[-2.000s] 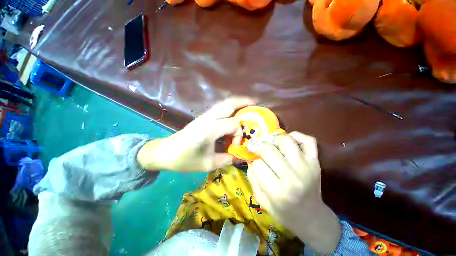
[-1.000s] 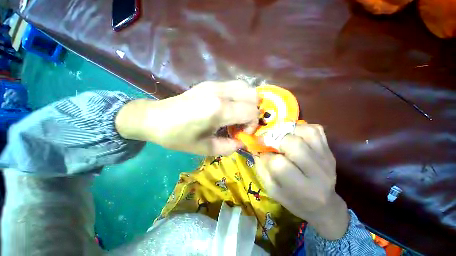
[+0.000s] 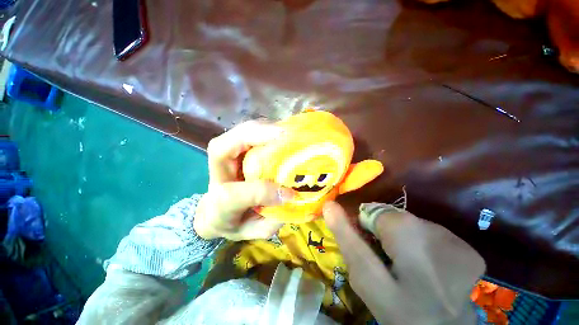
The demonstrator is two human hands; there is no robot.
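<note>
An orange plush toy [image 3: 320,143] with black eyes and a black mouth on a paler face patch is held above my lap. A small orange limb [image 3: 362,176] sticks out at its right. My left hand [image 3: 238,190] grips the toy from the left, thumb below the face. My right hand [image 3: 412,254] is at the lower right, its index fingertip at the toy's lower edge. A pale wrap [image 3: 379,209] with loose thread ends is on one of its fingers. No needle can be made out.
A phone [image 3: 129,28] lies at the upper left of the brown-covered table [image 3: 305,57]. A thin dark rod [image 3: 479,101] and small white piece [image 3: 485,219] lie at right. Orange plush forms [image 3: 565,32] are at the top right; a blue basket [image 3: 530,308] is below.
The toy has turned so its face and one limb show fully. My left hand has shifted its grip around the body. My right hand has moved down and right, its fingers more spread.
</note>
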